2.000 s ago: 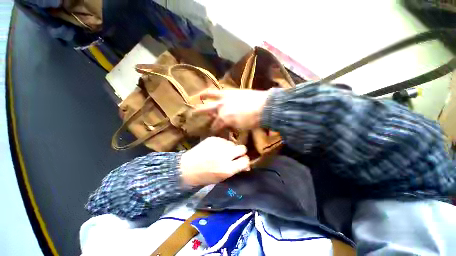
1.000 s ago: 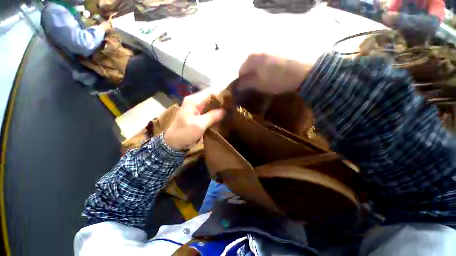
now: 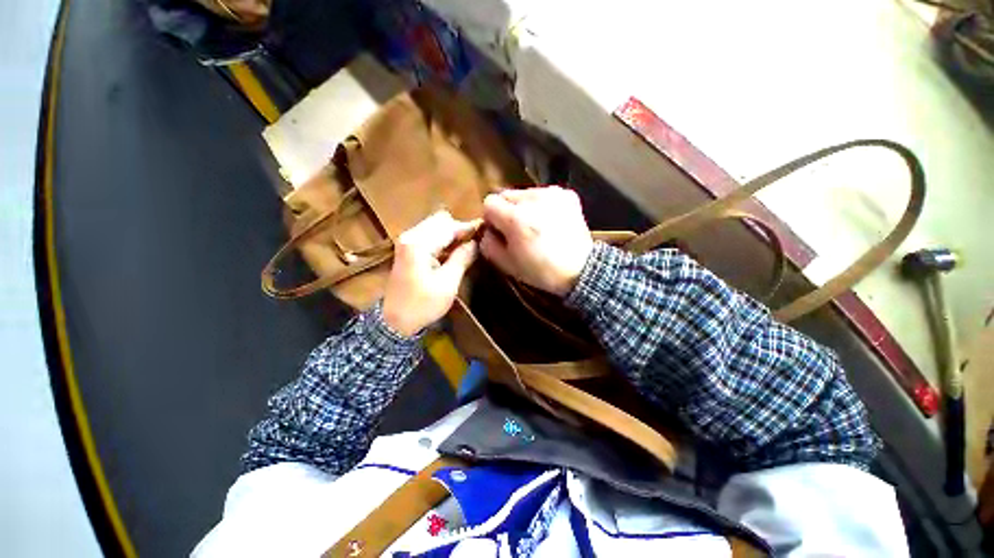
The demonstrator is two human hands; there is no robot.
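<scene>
A brown tote bag [image 3: 501, 316] lies on my lap with its mouth open and dark inside. My left hand [image 3: 423, 270] and my right hand [image 3: 540, 238] meet at the far-left corner of the mouth. Both pinch the bag's edge between thumb and fingers, the fingertips nearly touching. The piece between the fingertips is too small and hidden to name. One long shoulder handle [image 3: 910, 191] loops up over the table at the right. The other handle [image 3: 610, 420] lies near my apron.
Finished or waiting bags [image 3: 382, 180] slump at the left beside a pale board [image 3: 332, 118]. On the white table [image 3: 719, 65] lie a worn red strip [image 3: 719, 198] along the edge and a hammer [image 3: 944, 327] at the right. Dark floor [image 3: 174, 294] with a yellow line is at the left.
Since a second ago, my hands have come together at the bag's corner, and my right hand has lowered. The view has tipped down, bringing the red strip and hammer into sight.
</scene>
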